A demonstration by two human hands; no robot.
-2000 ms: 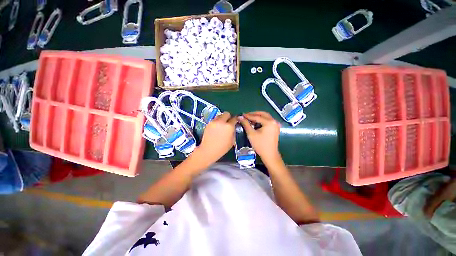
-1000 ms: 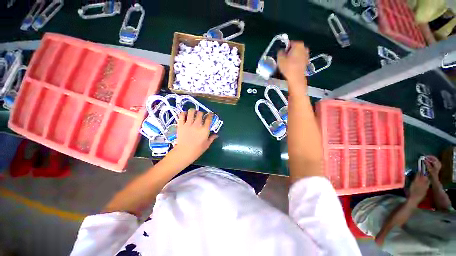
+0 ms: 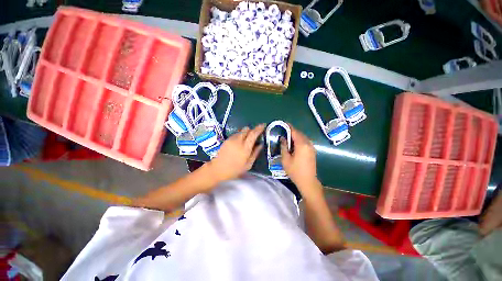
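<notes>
A looped white frame with a blue-and-clear base lies at the near edge in front of me, loop pointing away. My right hand holds its right side. My left hand is just left of the frame, fingers slightly bent; whether it pinches something tiny cannot be told. A pile of overlapping frames lies to the left, against the left tray. Two more frames lie to the right. A cardboard box full of small white fittings stands beyond my hands.
Salmon-pink compartment trays stand at left and right, with tiny specks in some pockets. Two small white rings lie near the box. Scattered frames lie beyond the pale rail. A person's sleeve is at right.
My right hand has come back from beyond the rail and now holds a frame at the near edge. My left hand has moved from the pile towards it. The view has shifted.
</notes>
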